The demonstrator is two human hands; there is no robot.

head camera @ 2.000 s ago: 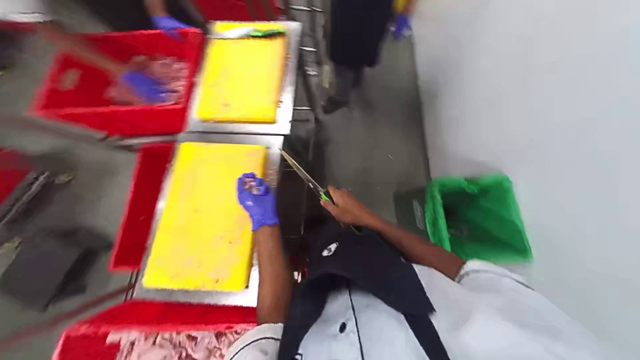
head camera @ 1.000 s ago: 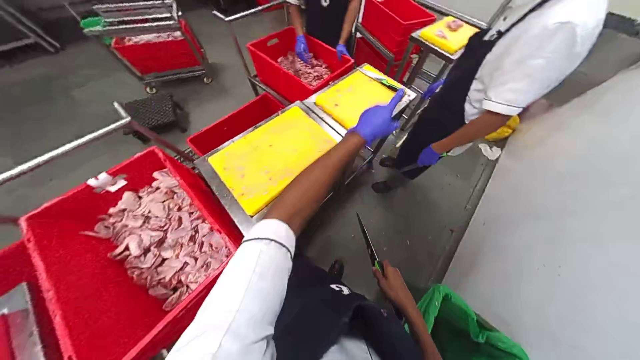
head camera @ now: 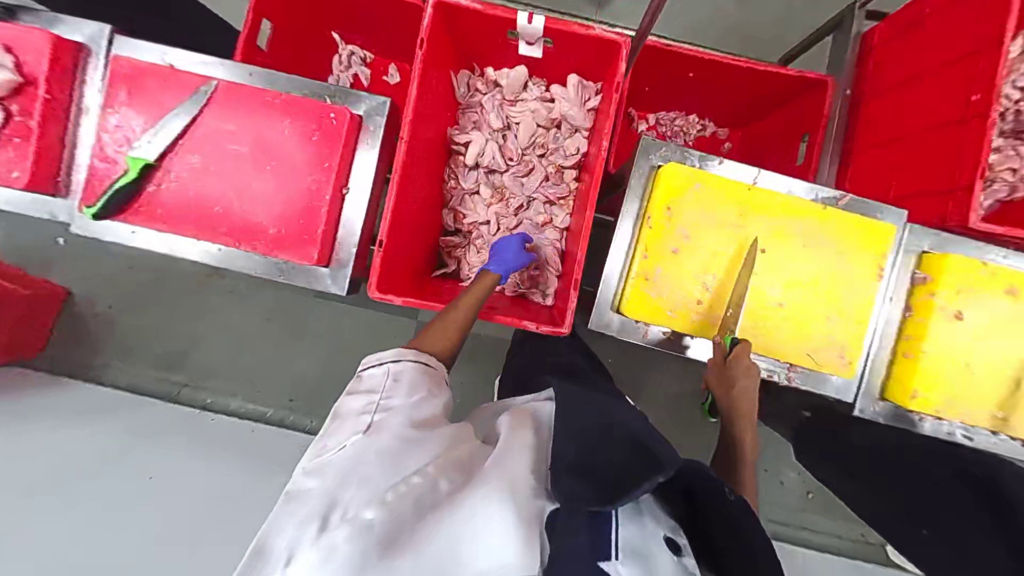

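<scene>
My left hand [head camera: 510, 256], in a blue glove, reaches into a red plastic crate [head camera: 400, 216] and rests on a heap of raw chicken wing pieces [head camera: 520, 152]. Its fingers are bent over the meat; whether they grip a piece cannot be told. My right hand [head camera: 733, 376], ungloved, is closed around the green and black handle of a knife [head camera: 740, 292]. The blade points away from me over the near part of a yellow cutting board [head camera: 808, 280], which sits in a metal frame.
On the left, another knife [head camera: 160, 140] lies on a red cutting board [head camera: 240, 168]. Red crates with meat scraps stand behind the boards, one [head camera: 680, 80] at right of centre. A second yellow board [head camera: 968, 336] is at the right edge, near dark clothing [head camera: 904, 472].
The view has swung strongly to the left. My left hand was over the yellow boards and is now down in the crate of chicken. My right hand still holds the knife, now by the yellow board.
</scene>
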